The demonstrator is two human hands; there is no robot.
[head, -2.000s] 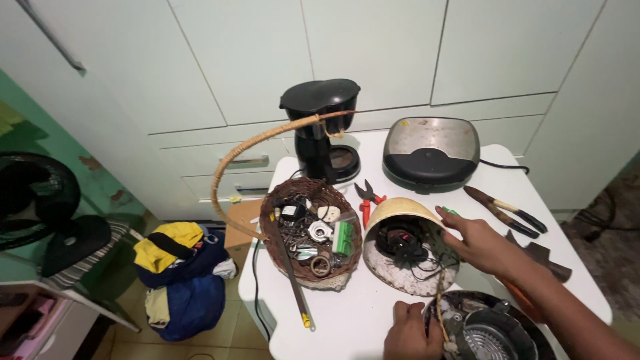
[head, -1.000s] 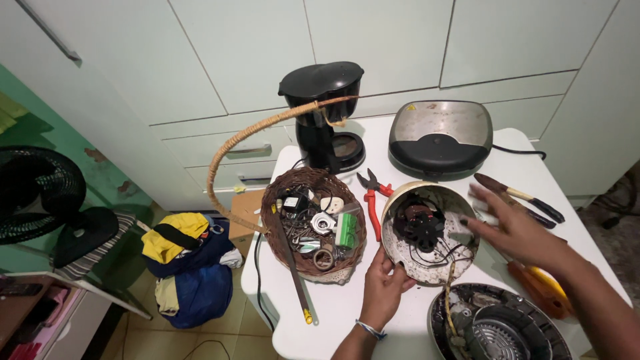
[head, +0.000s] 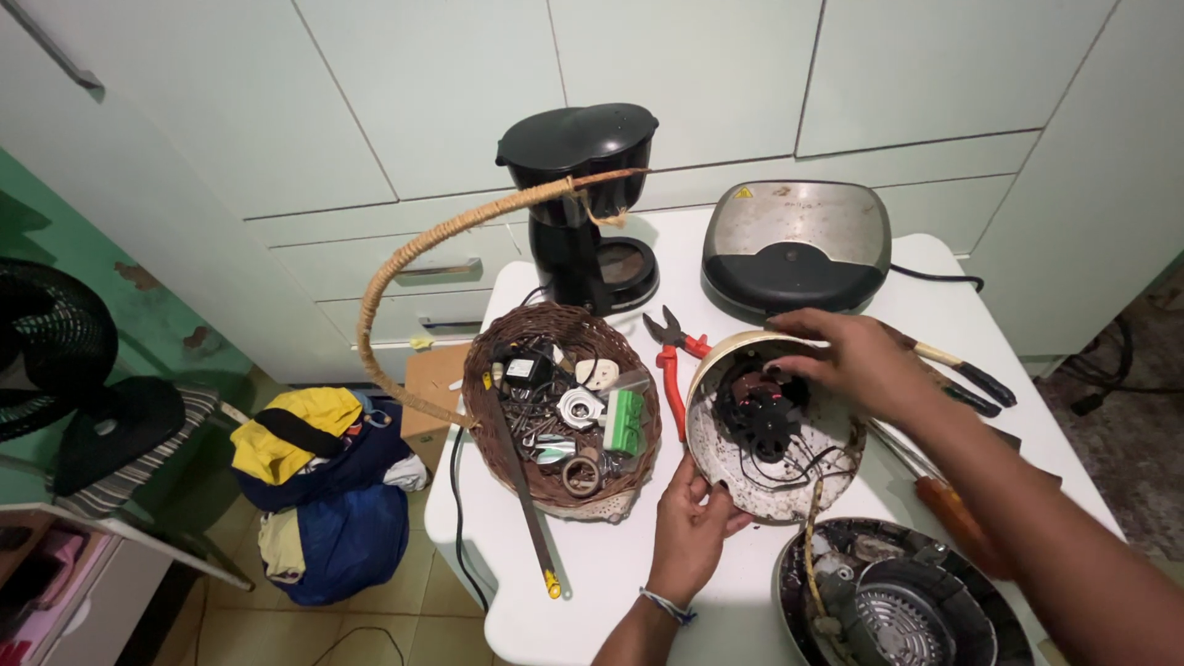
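Observation:
A round, stained cream-coloured appliance housing [head: 832,481] stands tilted on the white table, its inside facing me. Within it sit a dark electric motor [head: 766,407] and loose black wires. My left hand [head: 694,527] grips the housing's lower left rim. Over its upper edge is my right hand [head: 837,356], thumb and fingers apart near the motor; whether they touch it I cannot tell. A cord runs from the housing to a dark round appliance part with a vented metal centre [head: 897,620], lying nearer me.
Left stands a wicker basket [head: 486,370] of small parts, a hacksaw-like blade [head: 527,499] across it. Behind are a black coffee maker [head: 578,203] and an electric grill [head: 795,245]. Red-handled pliers [head: 671,370], dark-handled shears [head: 980,384] and an orange-handled tool [head: 962,527] flank the housing.
My left hand has moved from beside the dark round part to the housing's rim. The housing has tilted more toward me. My right hand moved off to the right, then back over the motor.

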